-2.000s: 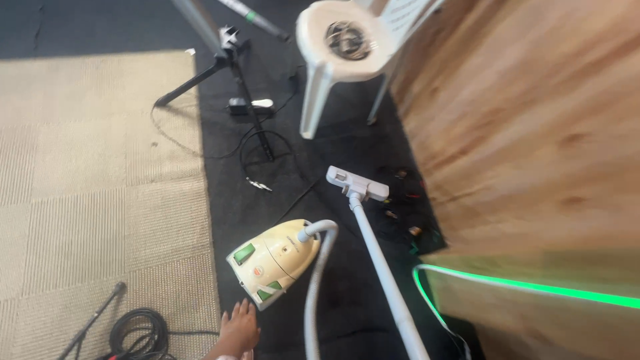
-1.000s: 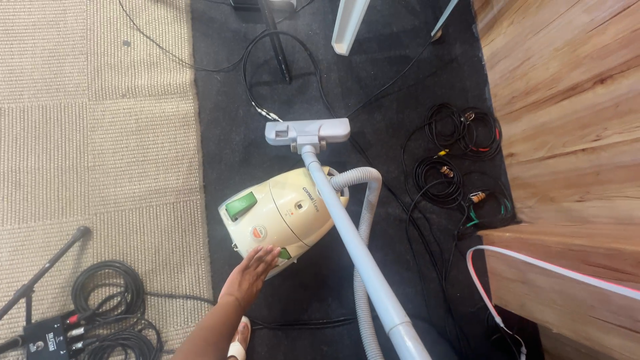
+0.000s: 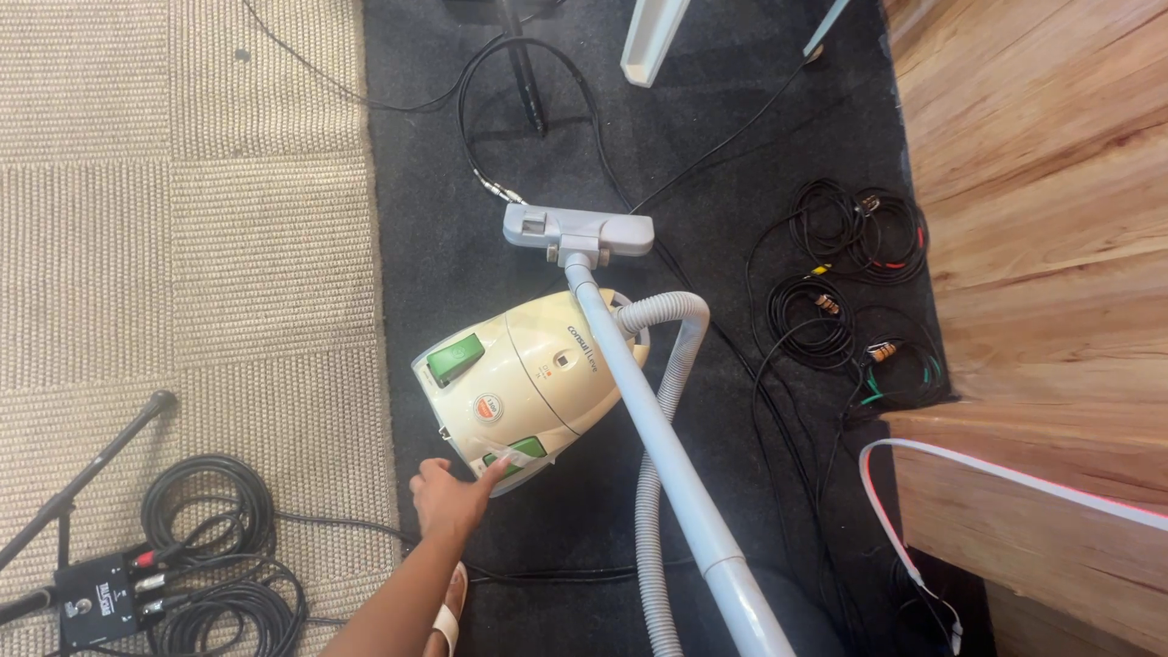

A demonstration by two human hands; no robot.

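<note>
My left hand [image 3: 453, 495] is at the rear corner of a cream canister vacuum cleaner [image 3: 538, 365], its thumb at the near green pedal [image 3: 516, 453]. Its fingers are partly bent beside the body; whether they grip anything is unclear. The second green pedal [image 3: 455, 359] is at the far rear corner. A grey corrugated hose [image 3: 672, 365] loops from the front of the vacuum. Across its front runs a pale grey tube [image 3: 652, 415], ending in a floor nozzle [image 3: 578, 231] just beyond the body. The tube's lower end leaves the frame; my right hand is out of view.
Coiled black cables [image 3: 810, 321] lie right of the vacuum, beside a wood-grain panel [image 3: 1040, 237]. A light strip [image 3: 1013, 476] crosses the panel's lower part. At lower left are a black audio box [image 3: 94, 602] and a cable coil [image 3: 208, 506]. A white chair leg [image 3: 653, 41] stands ahead.
My left hand has come to the vacuum's rear corner, its thumb now at the near green pedal. The nozzle, right of the vacuum two seconds ago, is now just beyond it. The view has moved closer.
</note>
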